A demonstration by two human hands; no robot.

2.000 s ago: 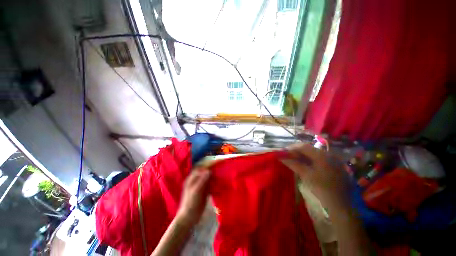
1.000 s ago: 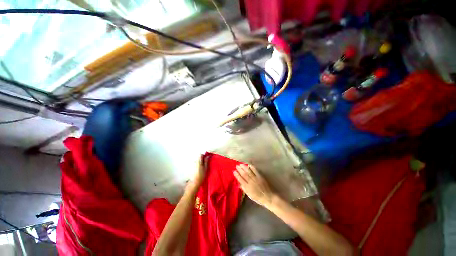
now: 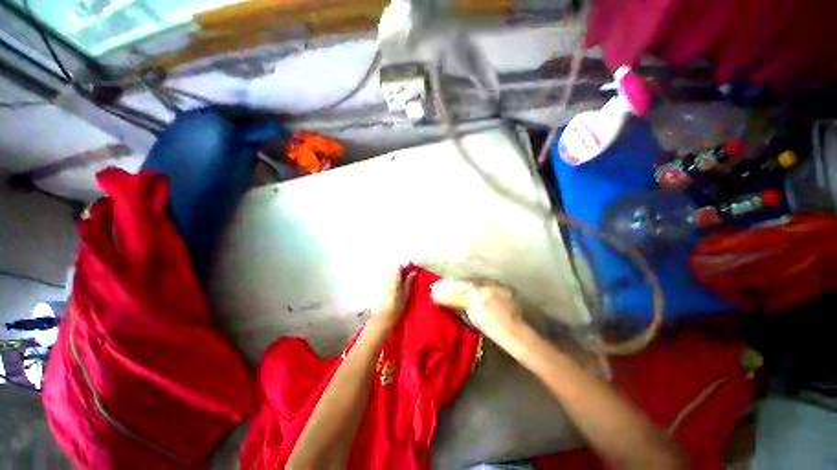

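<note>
A red vest [image 3: 404,386] with small yellow-gold embroidery lies on the pale ironing pad [image 3: 340,220], its narrow top end pointing away from me. My left hand [image 3: 393,301] holds the vest's left edge near that end. My right hand [image 3: 486,310] is at the vest's right edge, blurred, and closed around what looks like the pale handle of the steam iron [image 3: 448,292]. The iron's body is mostly hidden by the hand. The tan hose [image 3: 659,307] loops back towards my right wrist.
A heap of red vests [image 3: 147,340] lies at the left, beside a dark blue bolster [image 3: 204,170]. An orange scrap [image 3: 314,151] is behind the pad. A spray bottle [image 3: 597,128], other bottles and an orange-red bag [image 3: 771,262] are on the blue surface [image 3: 606,193]. More red cloth [image 3: 679,386] lies lower right.
The vest was first held up, then laid on the pad. The iron has left its spot at the pad's back right, and my right hand has gone from flat on the cloth to closed.
</note>
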